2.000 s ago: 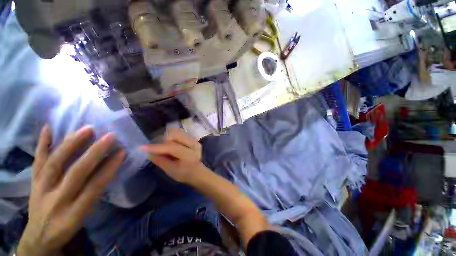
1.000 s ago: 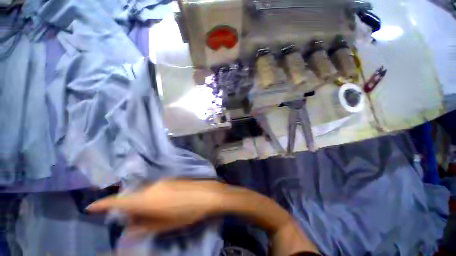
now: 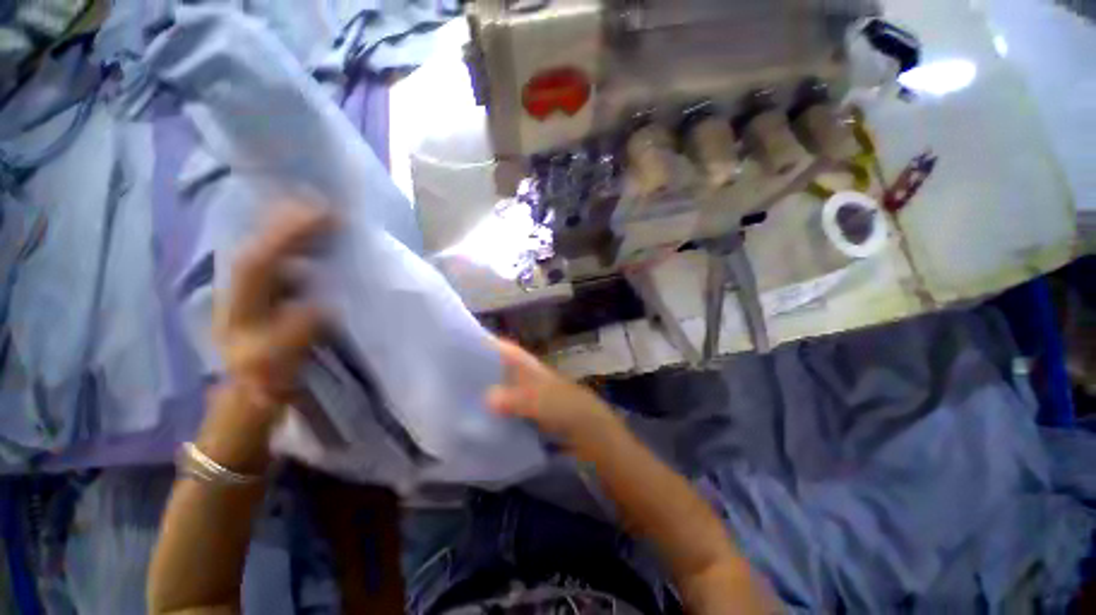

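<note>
A light blue-grey garment piece [image 3: 397, 312] is stretched between my hands, left of and in front of the overlock machine [image 3: 547, 42]. My left hand [image 3: 270, 300], with a bracelet at the wrist, is blurred and grips the cloth at its left side. My right hand [image 3: 529, 390] holds the cloth's right edge near the table's front edge. The cloth hides some of the fingers. The needle area [image 3: 529, 234] is brightly lit, and the bare machine bed [image 3: 451, 180] shows beside it.
Blue-grey pieces [image 3: 72, 276] lie on purple-blue cloth [image 3: 178, 276] at the left. A crumpled blue-grey heap [image 3: 865, 445] hangs below the table edge at right. A forked metal bracket [image 3: 727, 294], a white tape roll [image 3: 855, 225] and red-handled snips [image 3: 910, 183] are right of the needle area.
The garment piece was at the needle area, then low at the left; now it is raised and spread between both hands. My left hand, out of view one second ago, is back in view.
</note>
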